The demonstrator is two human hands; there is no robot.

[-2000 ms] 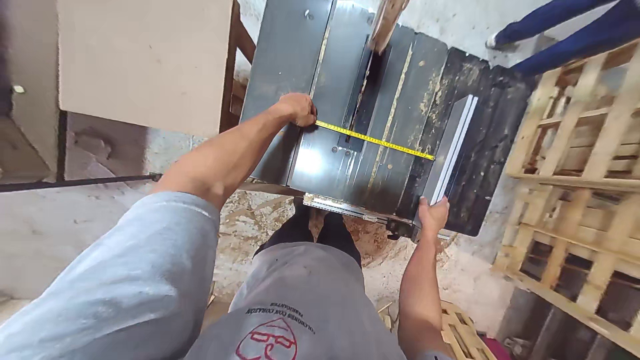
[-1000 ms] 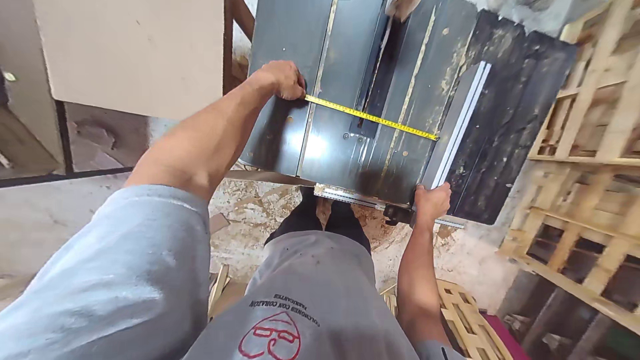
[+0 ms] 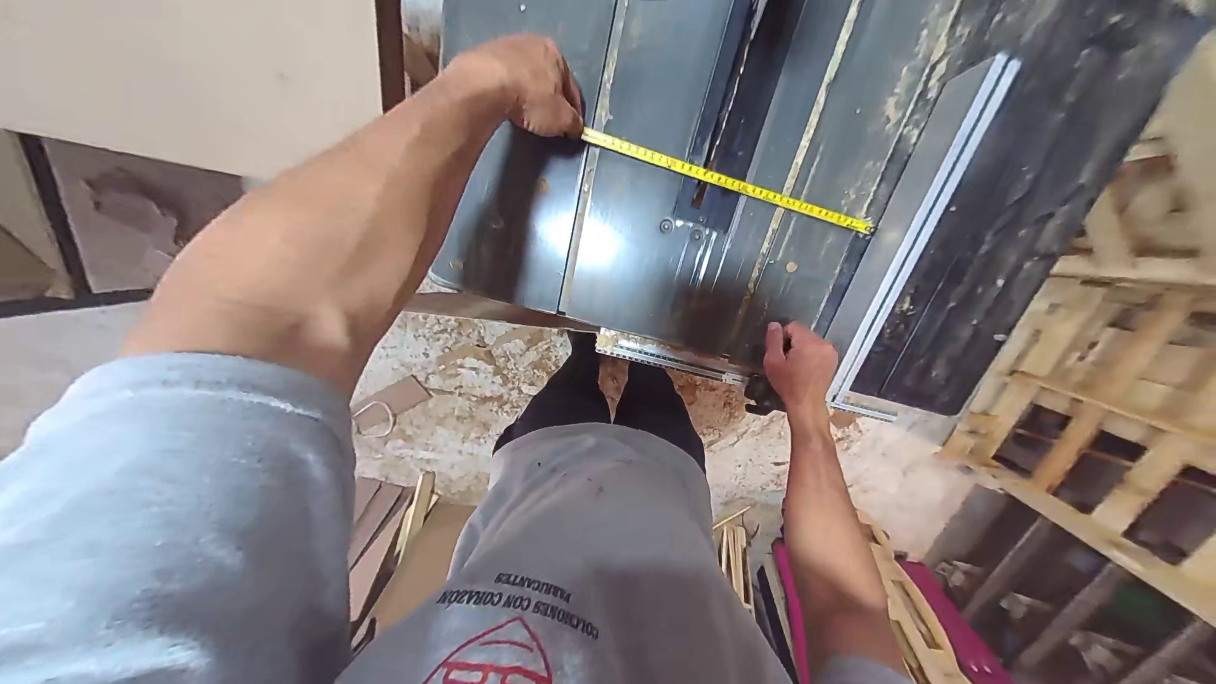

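My left hand [image 3: 543, 87] is closed on one end of a yellow tape measure [image 3: 727, 180] on the left part of a dark metal table saw top [image 3: 655, 275]. The extended blade crosses the top, over the slot in its middle, and its far end meets the face of the aluminium rip fence [image 3: 926, 223]. The tape's case is hidden, if it is in that hand. My right hand [image 3: 803, 366], fingers curled, is at the front edge of the top, just left of the fence's near end and above its black clamp; whether it holds anything is unclear.
A graduated rail [image 3: 665, 356] runs along the front edge. Wooden pallets [image 3: 1092, 380] stand at the right. A large pale board [image 3: 190, 76] lies at the upper left. Wood offcuts [image 3: 399, 513] and a magenta item [image 3: 950, 617] are near the floor, which is strewn with sawdust.
My right hand has come off the near end of the fence and moved left to the front edge. My left hand still holds the tape. The view has shifted closer to the table.
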